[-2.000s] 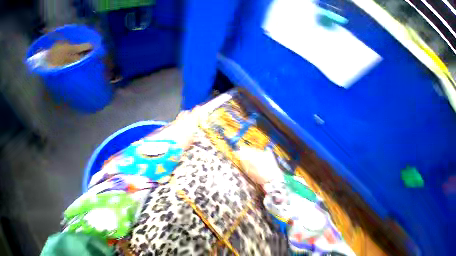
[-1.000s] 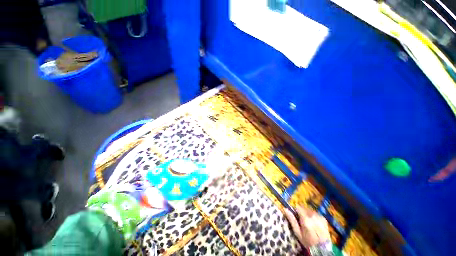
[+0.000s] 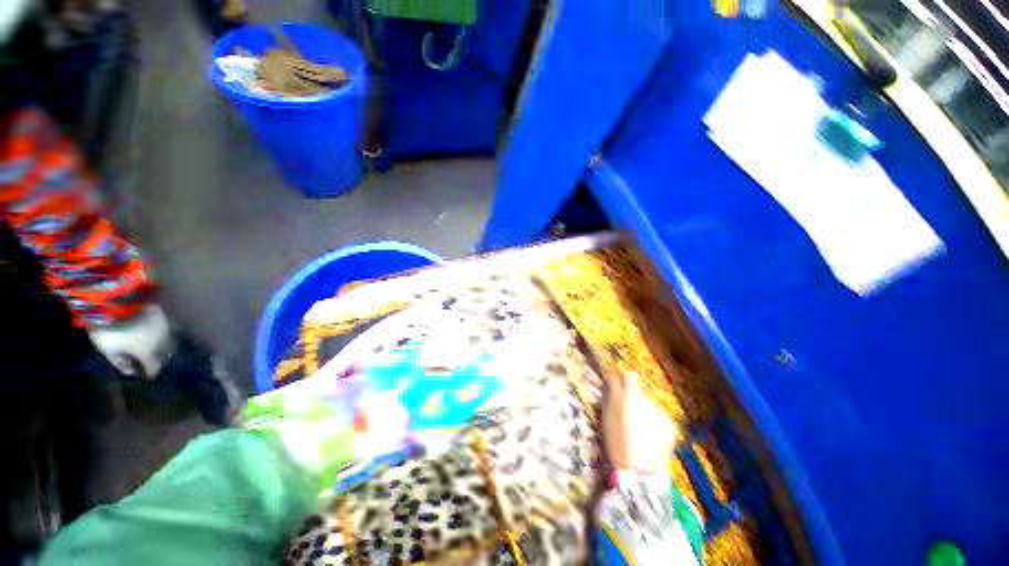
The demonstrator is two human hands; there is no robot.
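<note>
The black-and-white leopard layer (image 3: pixel 443 498) lies in front of me, crossed by thin orange strips of the waste web (image 3: pixel 490 483). Its right edge borders the orange leopard-print sheet (image 3: pixel 597 304). Blue bars of the cutting die (image 3: pixel 708 473) show at the lower right. My left hand (image 3: pixel 498 354) is over the leopard layer beyond a patterned sleeve, blurred and washed out; its fingers are not clear. My right hand (image 3: pixel 640 429) is at the layer's right edge, blurred, so its grip cannot be told.
The blue press head (image 3: pixel 819 376) rises at the right with a white paper (image 3: pixel 819 182) on it. A blue bin (image 3: pixel 290 281) stands beyond the bed's left edge, another bin (image 3: pixel 321 149) farther back. A person's orange patterned sleeve (image 3: pixel 72 221) and hand (image 3: pixel 138 337) show at left.
The view has turned and shifted. From one second ago, my right hand has moved up along the layer's edge. Another person's orange sleeve and hand have come into view at left.
</note>
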